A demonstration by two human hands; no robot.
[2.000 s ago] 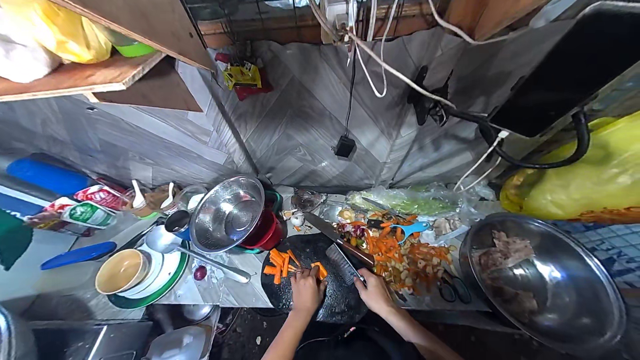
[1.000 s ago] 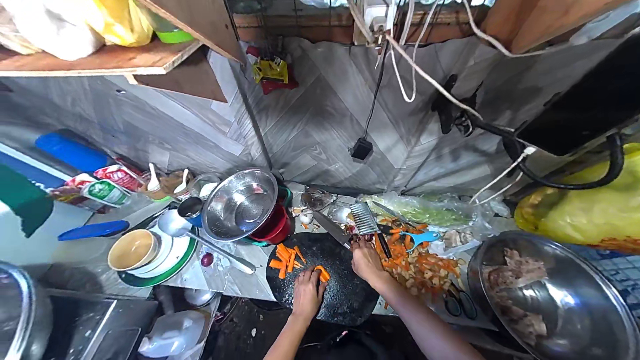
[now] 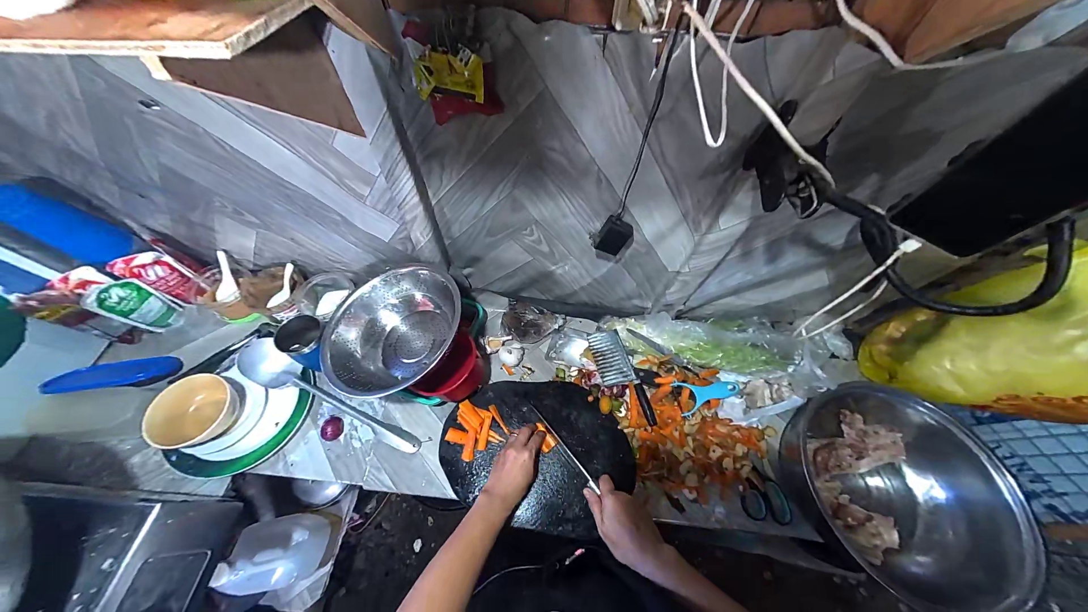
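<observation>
My left hand [image 3: 516, 461] presses its fingertips on a piece of carrot [image 3: 546, 437] on the round black cutting board [image 3: 552, 501]. Its fingers partly hide that piece. In my right hand [image 3: 623, 518] is a kitchen knife [image 3: 568, 448], its blade slanting up and left across the board beside the carrot. Cut orange carrot sticks [image 3: 473, 427] lie in a loose pile at the board's upper left. Just beyond the board's upper right edge, a crinkle cutter [image 3: 611, 358] with a black handle rests on the peelings.
Carrot peelings [image 3: 693, 450], a blue peeler [image 3: 707, 393] and scissors [image 3: 766, 501] lie right of the board. A steel bowl [image 3: 960, 476] with raw meat stands far right. Left are a colander [image 3: 391, 331], a ladle [image 3: 340, 398], a small red onion [image 3: 331, 427] and stacked plates with a tan bowl [image 3: 189, 412].
The crinkle cutter has left my right hand and lies on the peelings. My right hand has come back over the board with the knife. The left hand remains at the carrot.
</observation>
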